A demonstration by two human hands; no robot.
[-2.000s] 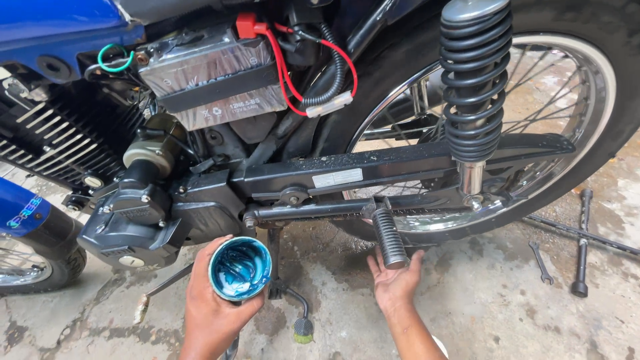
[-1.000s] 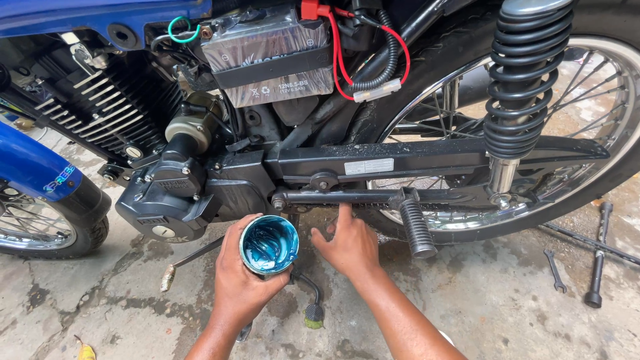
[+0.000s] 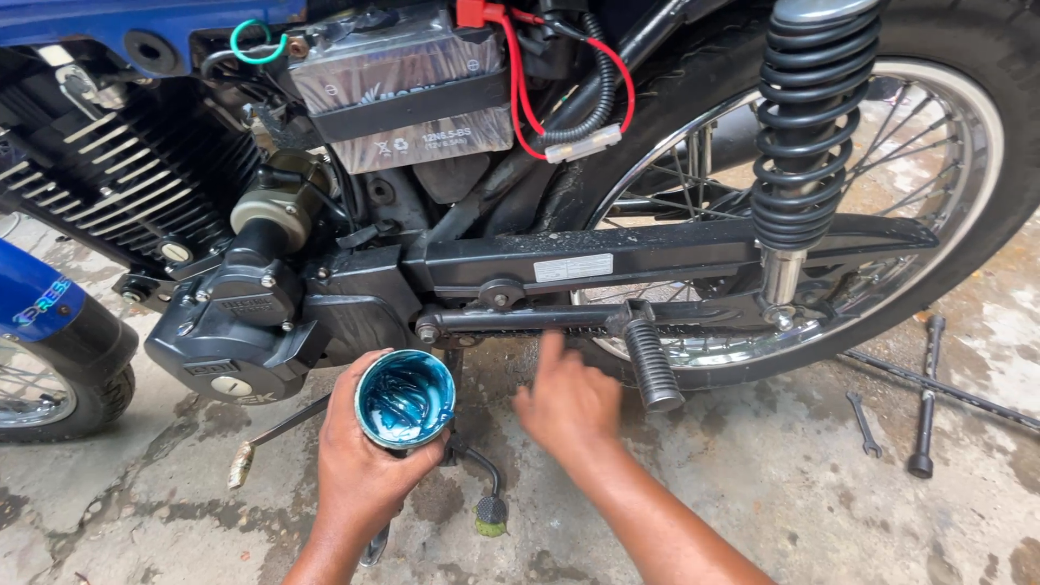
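My left hand (image 3: 366, 455) grips a round tub of blue grease (image 3: 406, 400), its open top facing me, below the engine side cover. My right hand (image 3: 569, 394) has its index finger extended up to the lower edge of the swingarm and the drive chain (image 3: 585, 331); whether the fingertip touches is unclear. Nothing shows in this hand, and it is slightly blurred. Just right of it the rubber-covered footpeg (image 3: 652, 366) hangs from its bracket. The motorcycle's black chain cover (image 3: 650, 248) runs above, back to the coil-spring shock absorber (image 3: 812, 130).
A battery (image 3: 406, 97) with red wires sits above. An open-end wrench (image 3: 863, 424) and a cross-shaped lug wrench (image 3: 926, 398) lie on the concrete at right. The kickstand-side pedal (image 3: 490, 512) and gear lever (image 3: 241, 465) stick out low, near my left hand. The rear wheel (image 3: 975, 244) stands at right.
My right hand has left the footpeg, where it was two seconds ago, and moved left to the bar beneath the chain cover. My left hand still holds the tub.
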